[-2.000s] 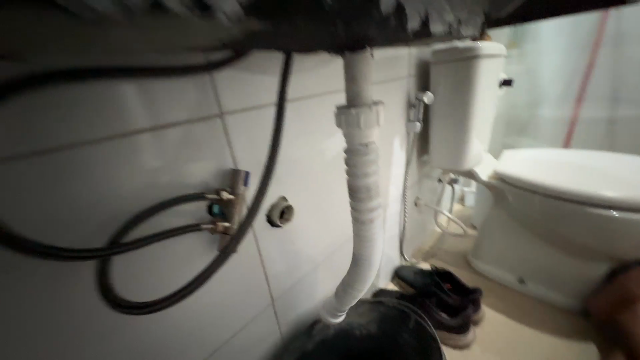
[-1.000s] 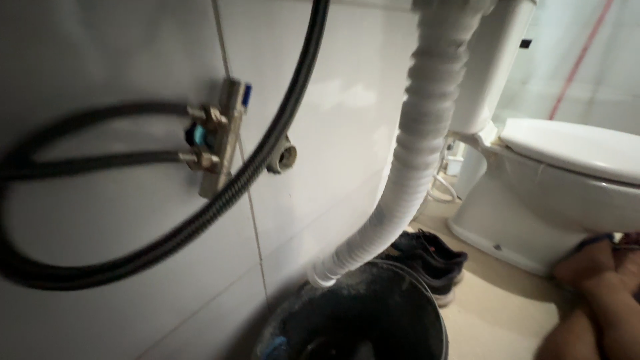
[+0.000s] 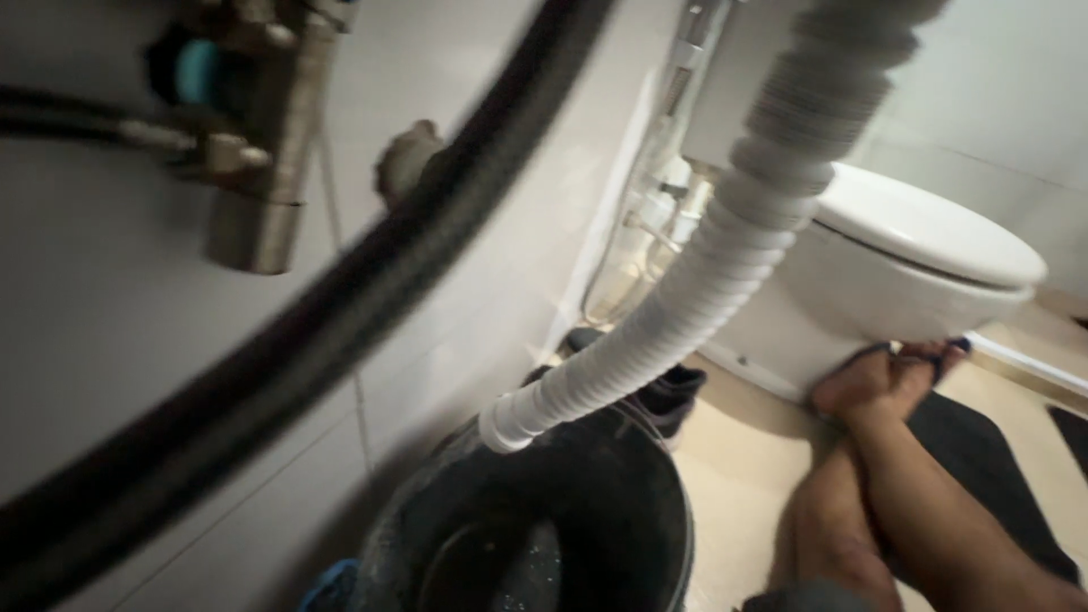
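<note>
Neither of my hands shows in the head view. A white corrugated drain hose [image 3: 705, 255] slants down from the upper right, its free end over the rim of a black bucket [image 3: 688, 527]. Inside the bucket something pale and shiny lies at the bottom, too unclear to name. A dark braided flexible hose [image 3: 408, 255] crosses close in front of the tiled wall. At the upper left, a metal angle valve [image 3: 285, 170] with a teal part joins another braided hose [image 3: 59, 115]. A round wall pipe fitting [image 3: 408, 161] is partly behind the large braided hose.
A white toilet [image 3: 918, 246] stands at the right, with dark shoes [image 3: 671, 395] between it and the bucket. Bare crossed legs [image 3: 909, 493] and a sandalled foot [image 3: 884, 374] rest on the floor at lower right, beside a dark mat [image 3: 969, 459]. Something blue [image 3: 336, 586] lies left of the bucket.
The view has moved down and closer to the hoses and bucket. More of the bucket's inside and of the legs at the right has come into view.
</note>
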